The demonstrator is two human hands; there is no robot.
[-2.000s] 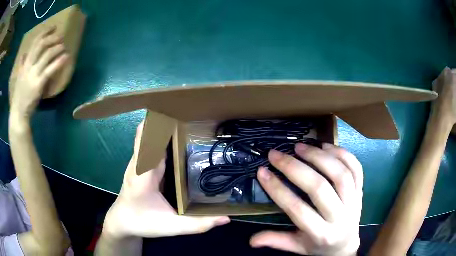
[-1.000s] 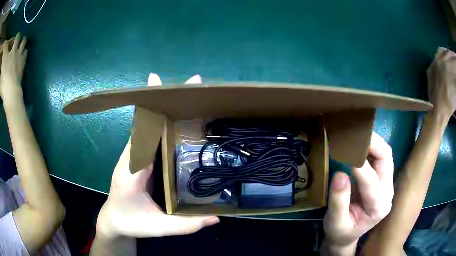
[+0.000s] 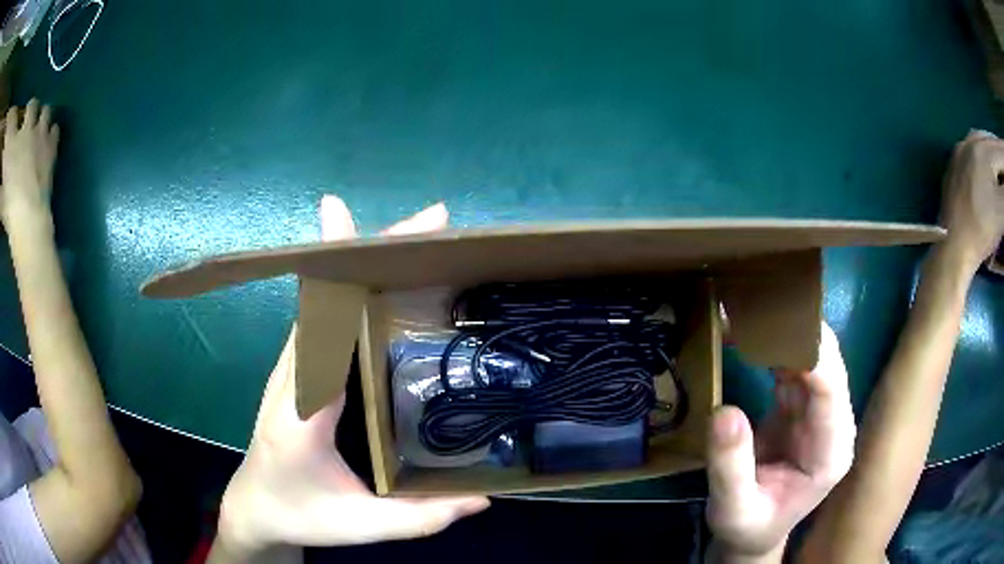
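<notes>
An open tan cardboard box [image 3: 380,408] is held at the table's near edge, its long lid [image 3: 528,249] standing up behind it. Inside, coiled black cables [image 3: 539,386] lie over a black adapter [image 3: 589,446] at the near right and a clear plastic bag [image 3: 424,386] at the left. My left hand [image 3: 330,474] grips the box's left end, thumb along the near side, fingertips showing behind the lid. My right hand [image 3: 776,452] is at the right end, thumb by the wall and fingers partly behind the right side flap [image 3: 776,308].
The dark green table [image 3: 495,121] has a curved near edge. Another person's hand [image 3: 30,165] rests at the far left, with a pale loop of cable [image 3: 75,33] above it. Another person's hand [image 3: 974,182] is at the right edge.
My right hand has left the cables and moved to the box's right end, uncovering the adapter. Since a second ago the lid's top edge sits lower. The tan box at the left has gone from view.
</notes>
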